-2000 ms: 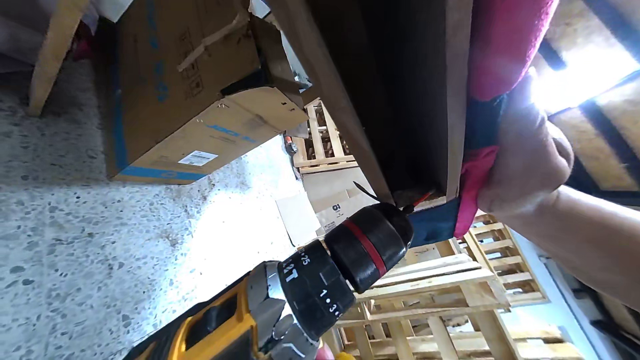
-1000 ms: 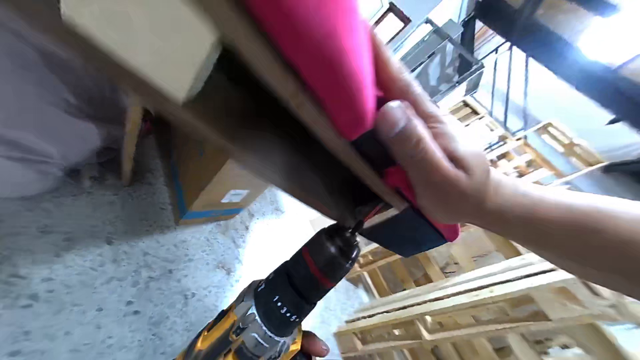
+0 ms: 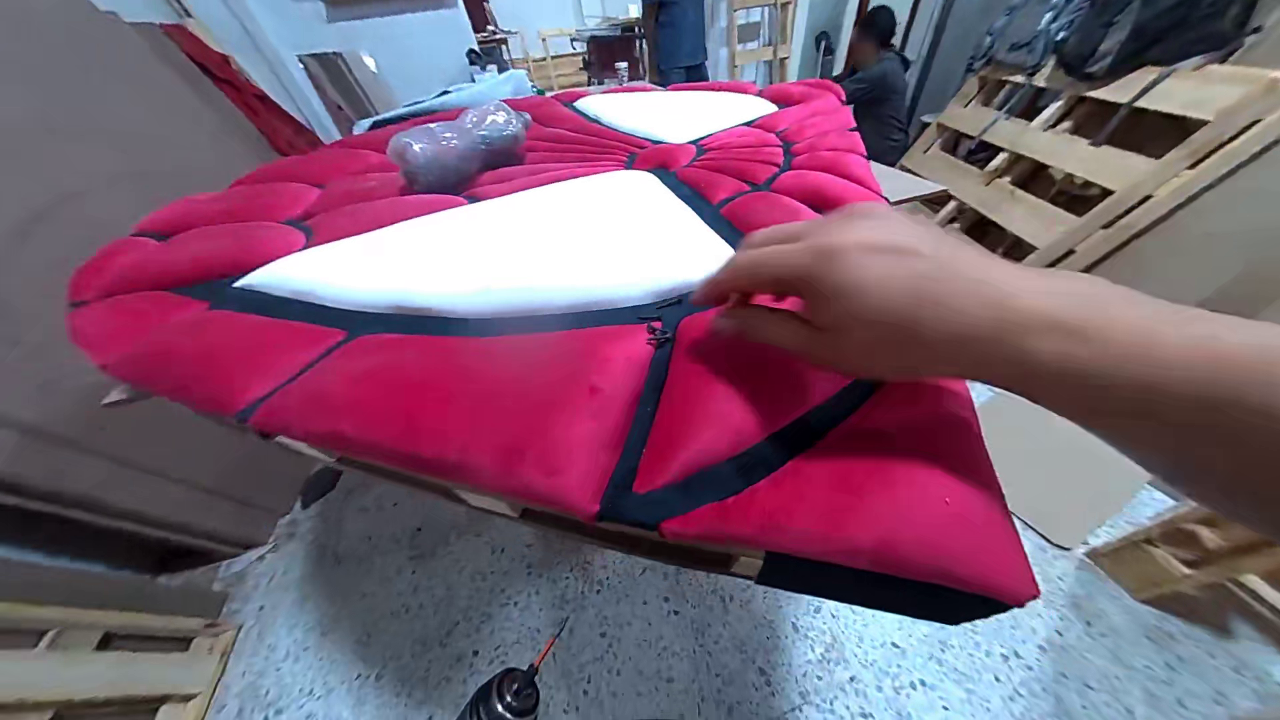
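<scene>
A pink-red padded panel [image 3: 480, 400] with black bands and white inserts [image 3: 520, 245] lies face up across the middle. My right hand [image 3: 800, 290] reaches in from the right, its thumb and fingertips low over a black band; whether they pinch anything cannot be seen. Just left of the fingertips, several small dark screws [image 3: 657, 332] lie on the band. At the bottom edge, the chuck of a power drill [image 3: 505, 695] shows, its bit with a red part pointing up. The drill's body is outside the view, and so is my left hand. A clear plastic-wrapped bundle [image 3: 460, 150] rests on the panel's far left part.
Wooden frames [image 3: 1060, 150] with bags [image 3: 1150, 40] on them stand at the right. A flat board [image 3: 1050, 465] lies below my right forearm. Another wooden frame [image 3: 110, 665] is at lower left. A person [image 3: 880, 90] is at the back right; another [image 3: 680, 40] stands farther back.
The view has swung from the panel's underside to its padded face. My right hand has let go of the panel's edge and is over its face. The drill bit is now away from the wood.
</scene>
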